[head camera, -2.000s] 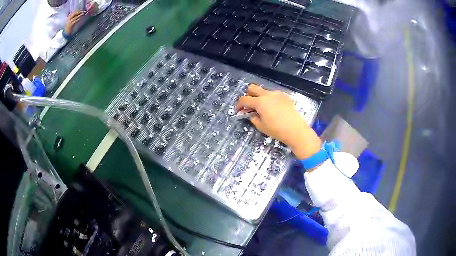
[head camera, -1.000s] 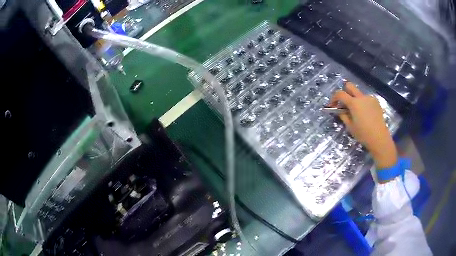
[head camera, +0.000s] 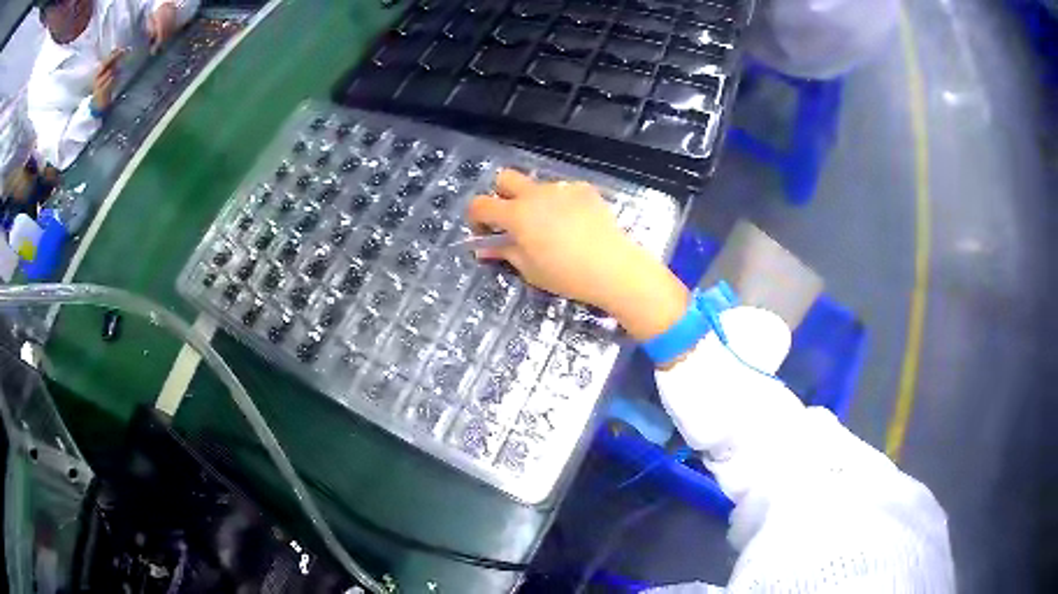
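Note:
The clear blister tray (head camera: 360, 383) lies on the green bench, its many small pockets holding small dark and shiny parts. My right hand (head camera: 563, 244) is over the tray's right half, palm down, with a blue strap at the wrist. Its fingers and thumb pinch the tweezers (head camera: 482, 241), a thin silver strip pointing left over the pockets. Whether the tips hold a part cannot be told. My left hand is not in view.
The black blister tray (head camera: 545, 70) lies behind the clear one. A translucent hose (head camera: 238, 395) curves past the dark machine (head camera: 197, 511) at lower left. A small black piece (head camera: 111, 324) lies on the bench. People in white sit at far left; blue stools (head camera: 801, 128) stand right.
The view swung toward the machine, then back to the right. My right hand stays over the clear tray with the tweezers pinched, and its fingers have shifted slightly over the pockets.

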